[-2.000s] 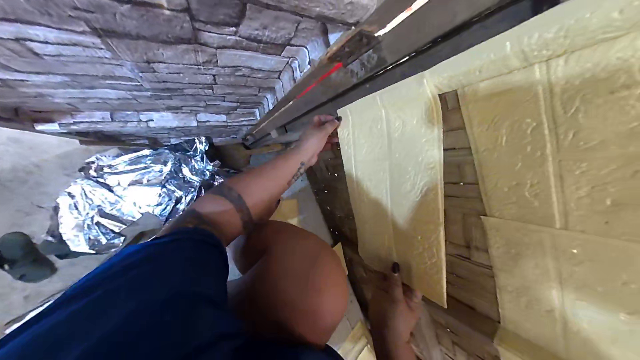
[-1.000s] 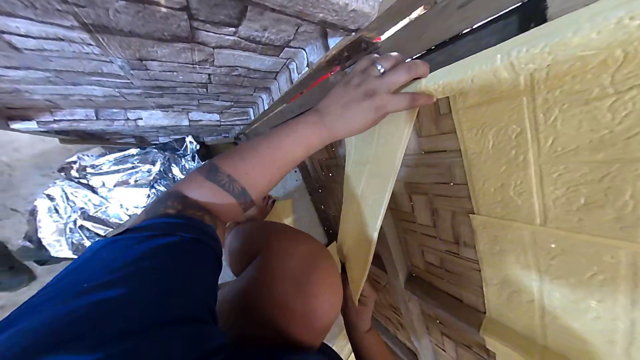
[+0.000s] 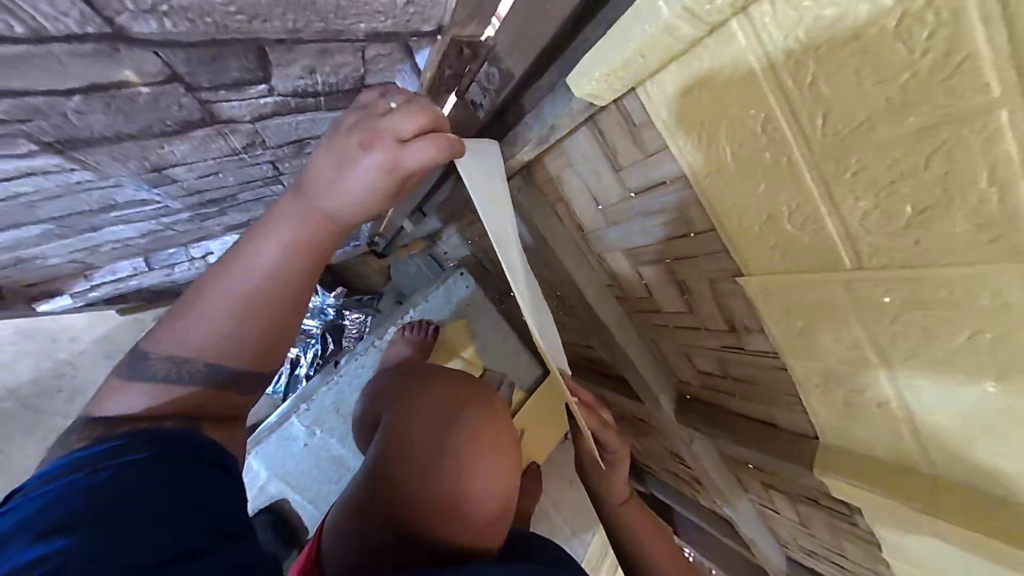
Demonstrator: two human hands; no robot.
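Observation:
A strip of yellow embossed foam wall panel (image 3: 516,256) is seen nearly edge-on, its pale back partly showing. My left hand (image 3: 384,152), with a ring on one finger, pinches its upper end between thumb and fingers. Lower down, my right hand (image 3: 596,440) grips the other end of the strip, with its fingers partly hidden behind it. To the right, larger yellow embossed panels (image 3: 800,160) cover part of a woven bamboo wall (image 3: 672,256). Bare weave shows between those panels and the held strip.
Wooden framing (image 3: 592,288) crosses the woven wall. A stone-patterned wall (image 3: 160,152) fills the upper left. My feet and knee are over a pale ledge (image 3: 320,448), where yellow offcuts (image 3: 458,348) lie. Crumpled silver foil sheeting (image 3: 324,328) lies beyond the ledge.
Two seconds ago the strip lay broadside over the woven wall beside the fixed panels. Both hands have since drawn it away from them, and it has turned edge-on. The view has shifted closer.

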